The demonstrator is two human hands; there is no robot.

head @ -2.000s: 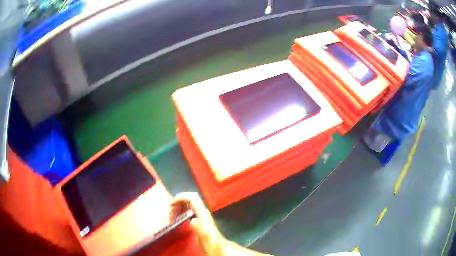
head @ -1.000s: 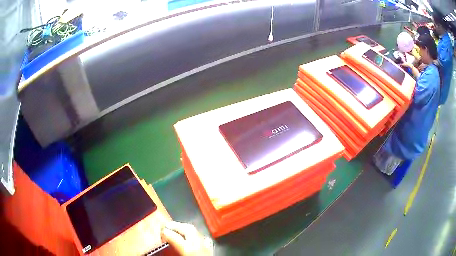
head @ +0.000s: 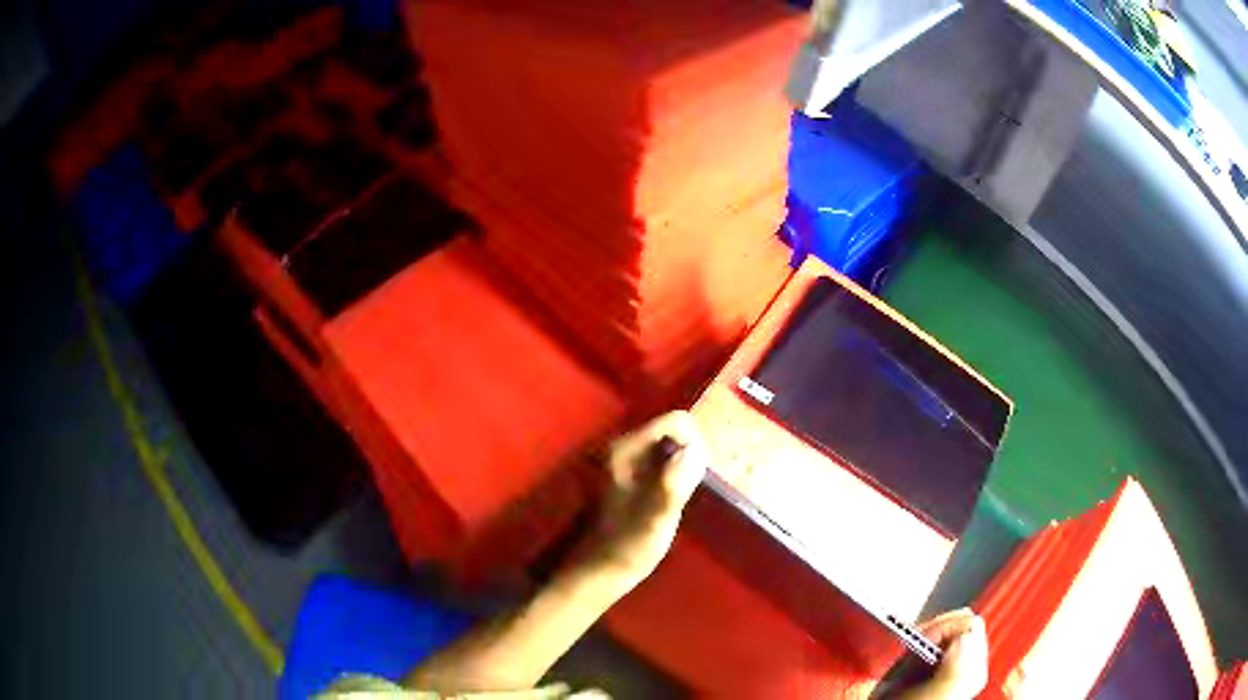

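My left hand [head: 654, 479] and my right hand [head: 953, 654] hold a thin dark panel [head: 821, 572] by its two ends. The panel is seen nearly edge-on, with a row of slots near my right hand. It is over the near part of an orange foam tray [head: 876, 509]. A glossy black panel [head: 876, 397] with a white label at its corner lies in the far part of that tray. The right fingertips are partly cut off by the lower edge of the picture.
A tall orange tray stack [head: 712, 192] stands behind. A lower orange tray [head: 465, 369] with a dark panel lies left. A blue crate [head: 849, 192] is behind the tray, and a blue stool [head: 363, 636] is low left. Another tray stack [head: 1095, 602] with a panel is at right.
The view has swung left, towards the tall stacks. My left hand has come into view on the held panel, and my right hand is now at its other end. The co-workers are out of view.
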